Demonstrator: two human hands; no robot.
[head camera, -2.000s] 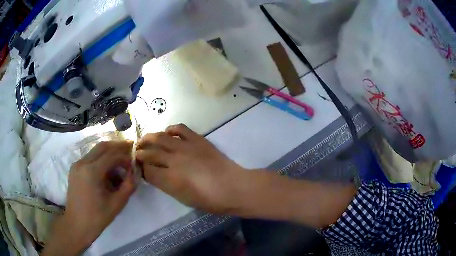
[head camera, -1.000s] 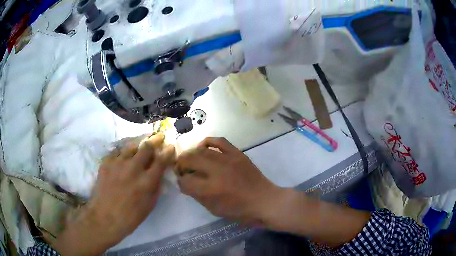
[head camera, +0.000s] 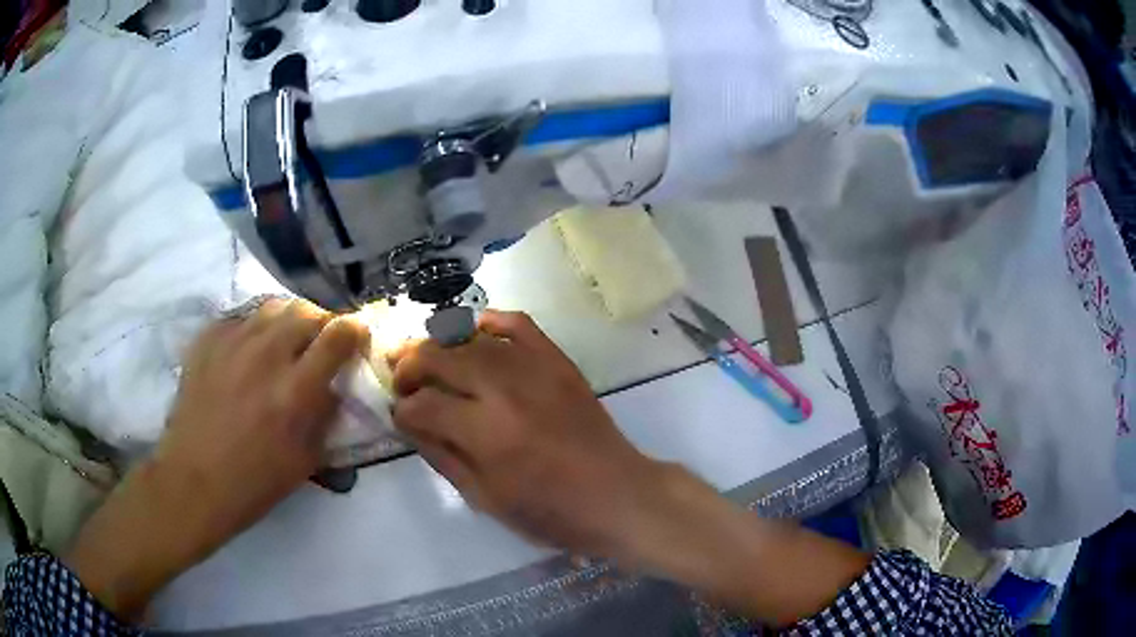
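Note:
A bulky white padded garment (head camera: 131, 274) fills the left of the table and runs to the needle area of the white sewing machine (head camera: 548, 75). My left hand (head camera: 268, 392) presses on the garment's edge just left and in front of the needle; it is slightly blurred. My right hand (head camera: 498, 417) lies right of it, fingertips bent at a small pale piece of the cloth (head camera: 374, 361) between the hands. The needle and foot are hidden in lamp glare. A dark grey block (head camera: 451, 326) sits by my right fingertips.
A pale yellow pad (head camera: 619, 264), snips with pink and blue handles (head camera: 754, 367), and a flat brown strip (head camera: 775, 299) lie right of the needle. A black strap (head camera: 828, 336) crosses the table. A white plastic bag with red writing (head camera: 997, 373) hangs at the right.
The view has shifted, showing more of the machine head. My left hand has moved away from my right, leaving a wider gap with cloth between them. A small dark rounded piece now shows below my left hand.

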